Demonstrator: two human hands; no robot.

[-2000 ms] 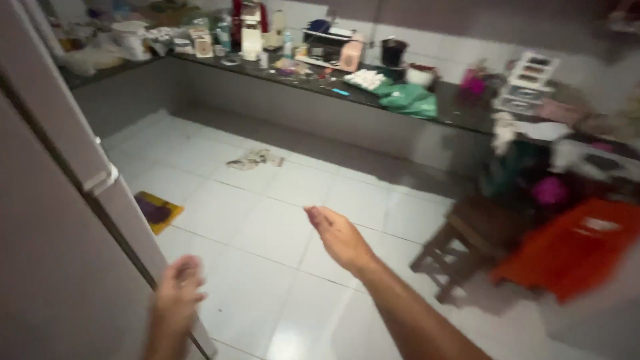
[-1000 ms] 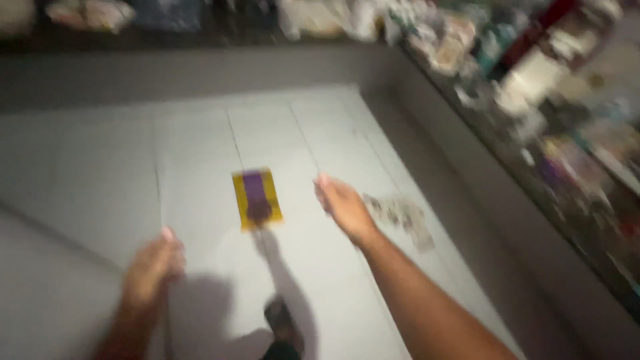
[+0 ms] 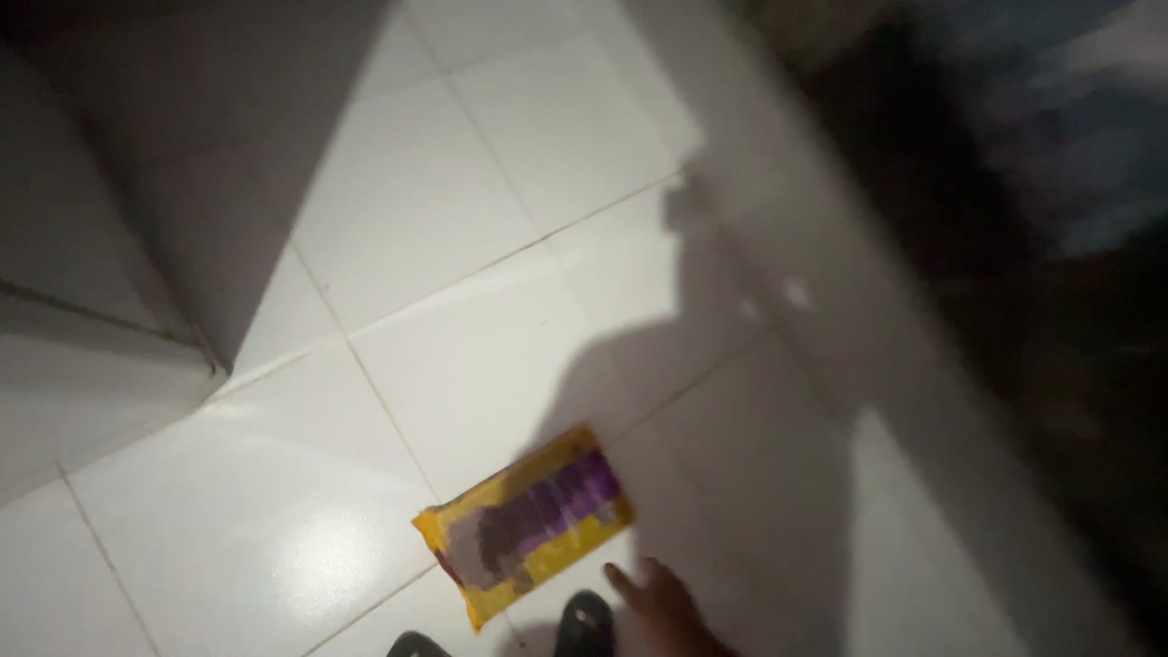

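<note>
A yellow and purple plastic package point(image 3: 538, 525) lies flat on the white tiled floor point(image 3: 438, 383) at the lower middle of the head view. Just right of its lower right corner is my right hand point(image 3: 662, 598), thumb and fingers apart, holding nothing; no contact with the package can be made out. My left hand is outside the frame. The tips of my dark shoes point(image 3: 584, 620) show at the bottom edge, below the package.
The base of a large pale cabinet or appliance point(image 3: 100, 365) stands at the left. A low grey wall or ledge point(image 3: 876, 292) runs diagonally down the right side, with dark, blurred things beyond it. Shadows fall over the floor and package.
The view has swung down to the floor, and the package now appears close to my feet. My left hand, visible in both earlier frames, has gone out of view. My right hand is now beside the package.
</note>
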